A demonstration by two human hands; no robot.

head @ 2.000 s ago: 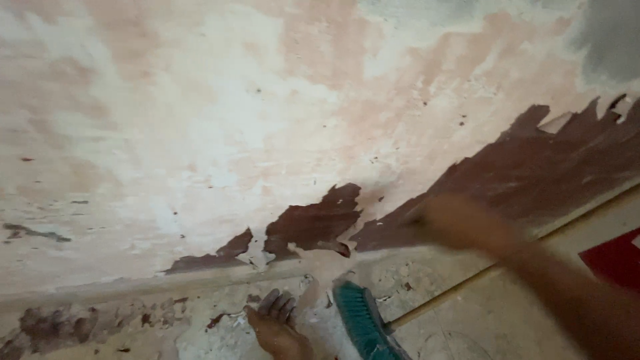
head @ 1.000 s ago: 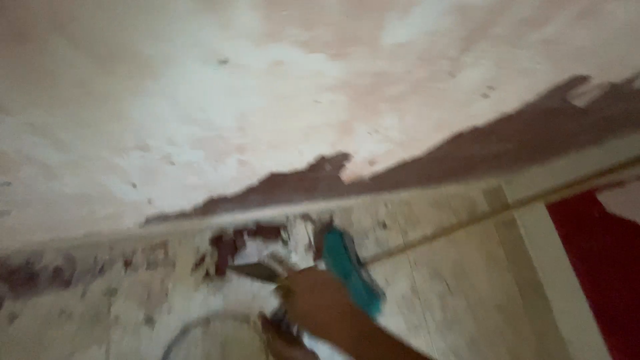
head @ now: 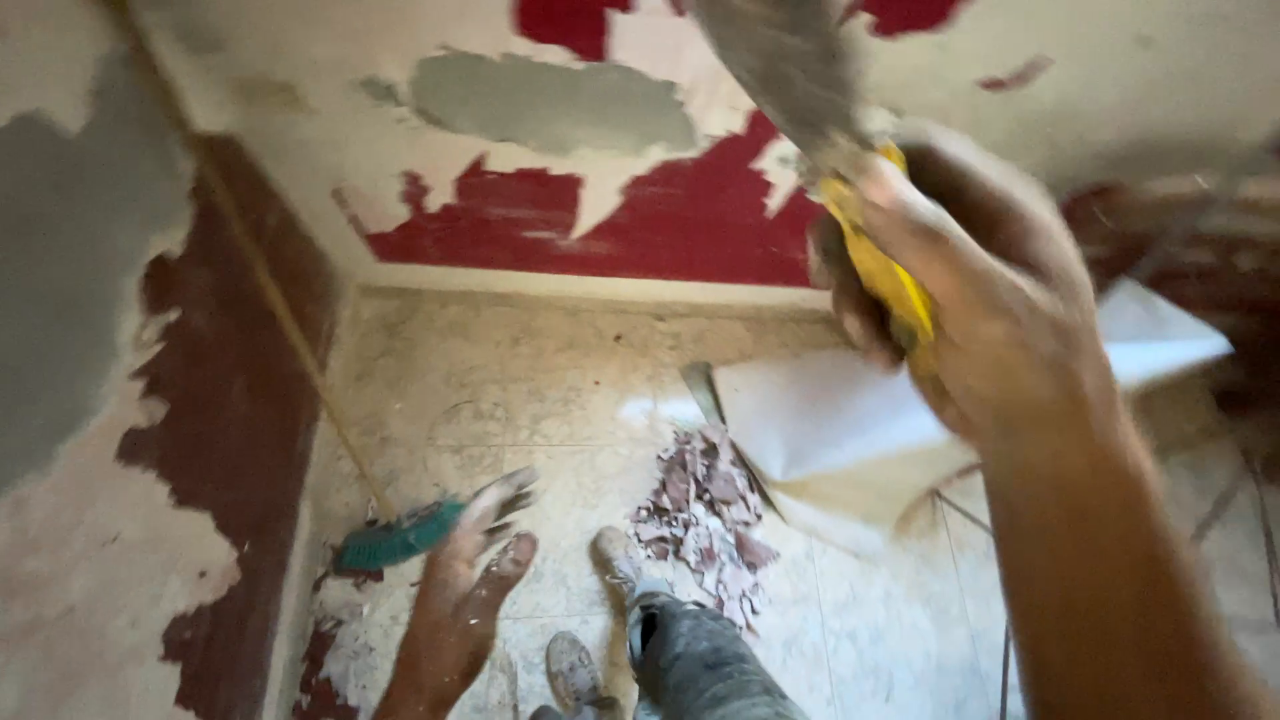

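Note:
My right hand (head: 960,260) grips the yellow handle of a putty knife (head: 800,90), raised at the upper right, its broad metal blade pointing up toward the wall. My left hand (head: 475,575) is low, left of centre, dusted with white, its fingers apart and nothing in it. Just beyond its fingers lies the teal head of a broom (head: 400,537) on the floor; the wooden broomstick (head: 265,270) leans up along the left wall. The wall ahead (head: 700,220) bears torn-edged dark red patches and a grey filler patch (head: 550,105).
A pile of paint flakes (head: 700,510) lies on the tiled floor, beside a pale sheet (head: 830,410). My shoes (head: 572,670) stand near it. More flakes (head: 322,660) lie along the left wall (head: 240,420), which has brown and grey patches. Thin dark legs of some object stand at the right.
The view has swung far to the right, onto the corner and the red-patched wall. My right hand, low by the broom head one second ago, is now raised with the putty knife.

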